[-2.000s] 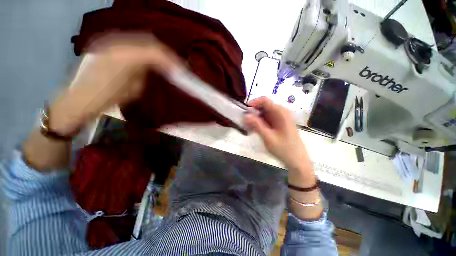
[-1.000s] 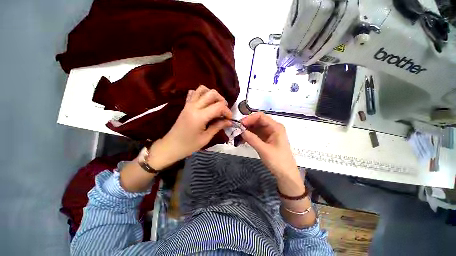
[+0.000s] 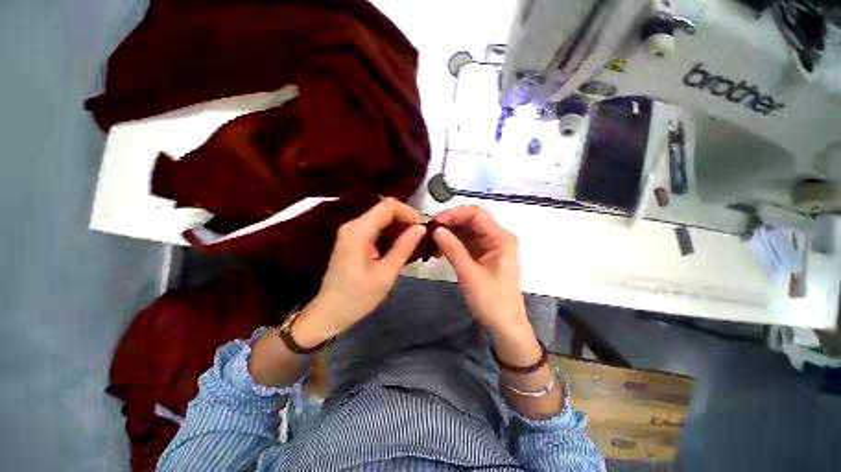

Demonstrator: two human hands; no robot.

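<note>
A dark red garment [image 3: 341,120] lies in folds on the left part of the white table. A small dark red edge of it [image 3: 426,243] is pinched between the fingertips of both hands at the table's front edge. My left hand [image 3: 367,267] grips it from the left, thumb and index finger together. My right hand [image 3: 481,263] grips it from the right, touching or nearly touching the left fingertips. The fingers hide most of the pinched part.
The brother sewing machine [image 3: 682,83] stands at the upper right, its needle area lit. A black phone [image 3: 616,152], dark snips [image 3: 678,159] and a small dark flat piece [image 3: 683,241] lie right of my hands. More red cloth [image 3: 198,355] is below left. A wooden board [image 3: 636,406] is below right.
Both hands came together at the small part. The pale underside seen between the fingers a second ago no longer shows; dark red shows there now. The view has shifted slightly.
</note>
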